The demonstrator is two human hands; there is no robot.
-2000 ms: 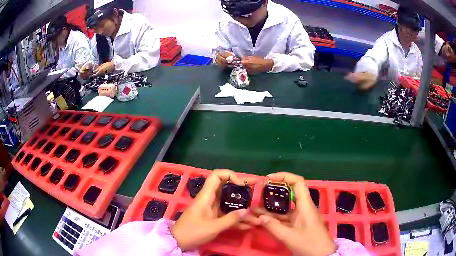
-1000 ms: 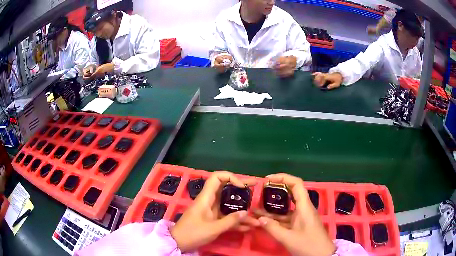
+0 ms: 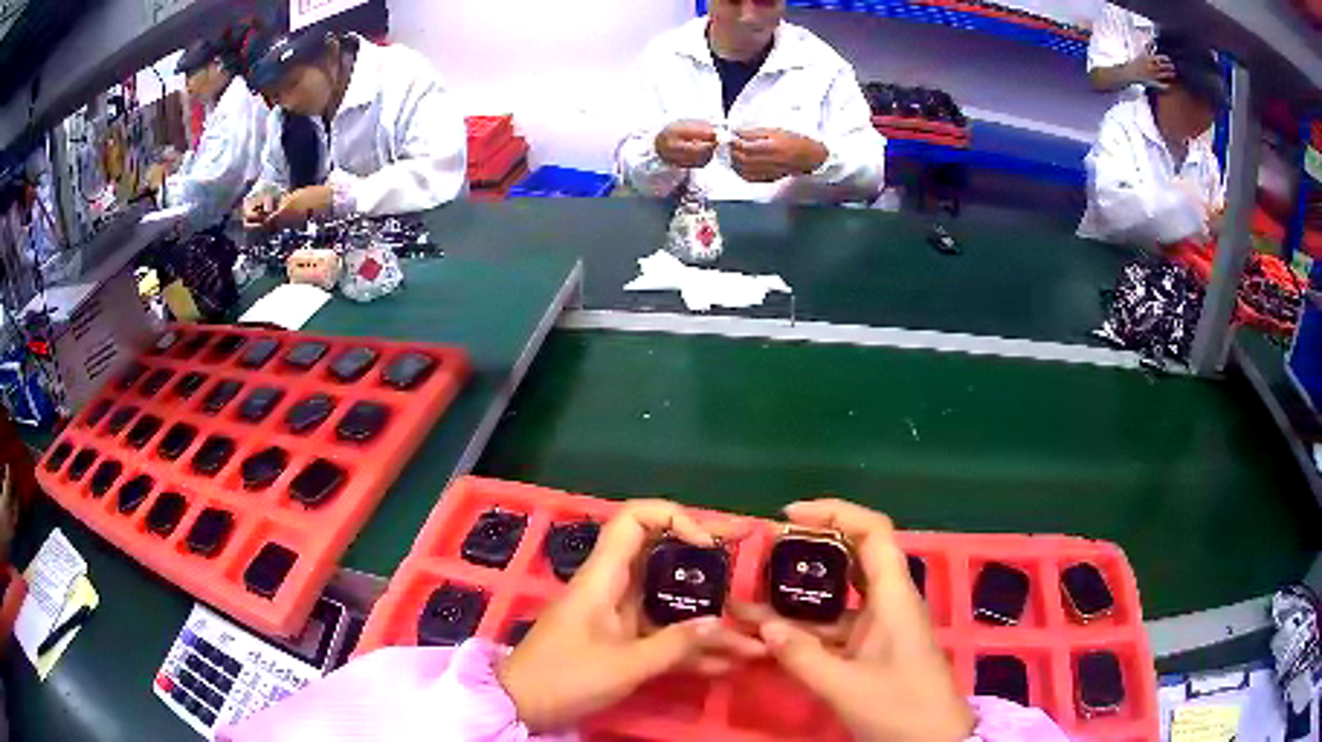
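Note:
My left hand (image 3: 606, 626) holds a dark strapless smartwatch (image 3: 684, 583) upright by its edges, screen facing me. My right hand (image 3: 874, 626) holds a second smartwatch (image 3: 808, 574) with a gold-toned edge beside it. Both lit screens show a small toggle-like icon with lines of text below. The watches are apart, and my thumbs are near each other below them. Both hands are over the near red blister tray (image 3: 1128, 583), which holds more watches at its left and right. My hands hide its middle pockets.
Another red tray (image 3: 380, 478) full of watches lies at left. A calculator (image 3: 218, 670) and papers (image 3: 55, 602) are at lower left. The green conveyor belt (image 3: 870, 420) runs beyond the near tray. Across it are white tissue (image 3: 703, 281), clear bottles (image 3: 696, 232), a heap of parts (image 3: 1153, 307) and several workers.
The right-hand watch's screen has gone from small coloured icons to the toggle-like icon and text. Both hands have barely moved. The worker at far right has drawn an arm back, leaving a small dark item.

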